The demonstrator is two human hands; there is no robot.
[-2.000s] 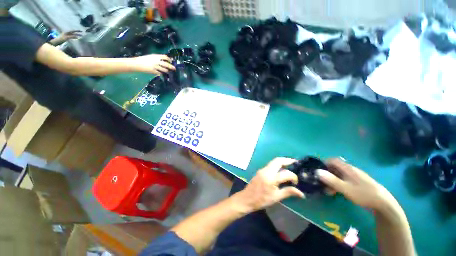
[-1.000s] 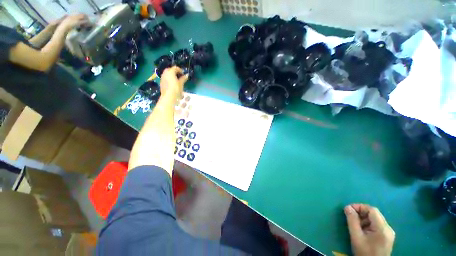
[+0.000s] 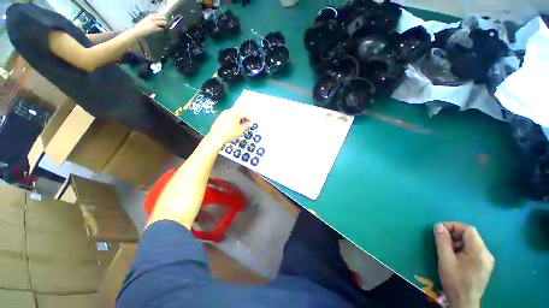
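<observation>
The white tray [image 3: 307,141] lies on the bench with rows of small dark round inserts [image 3: 251,147] at its near left end. My left hand [image 3: 232,127] reaches over the tray's left edge. Its thumb and fingertips are closed on one dark insert in the top row; my hand hides part of the rows. My right hand [image 3: 465,260] rests at the bench's near right, its fingers curled in towards the thumb, with nothing visible in it. Black cup housings [image 3: 253,61] stand in a group beyond the tray, some with thin pale wires sticking up.
A big heap of black housings [image 3: 355,51] lies behind the tray, with white wrapping [image 3: 445,96] to its right. Pale rings [image 3: 202,104] lie left of the tray. Another person [image 3: 78,57] works at the far left. A red stool [image 3: 226,210] and cardboard boxes [image 3: 114,153] stand below.
The black housing between my hands was let go. My left hand went to the housings beyond the tray, then back to the inserts. My right hand dropped to the near right. The view has shifted.
</observation>
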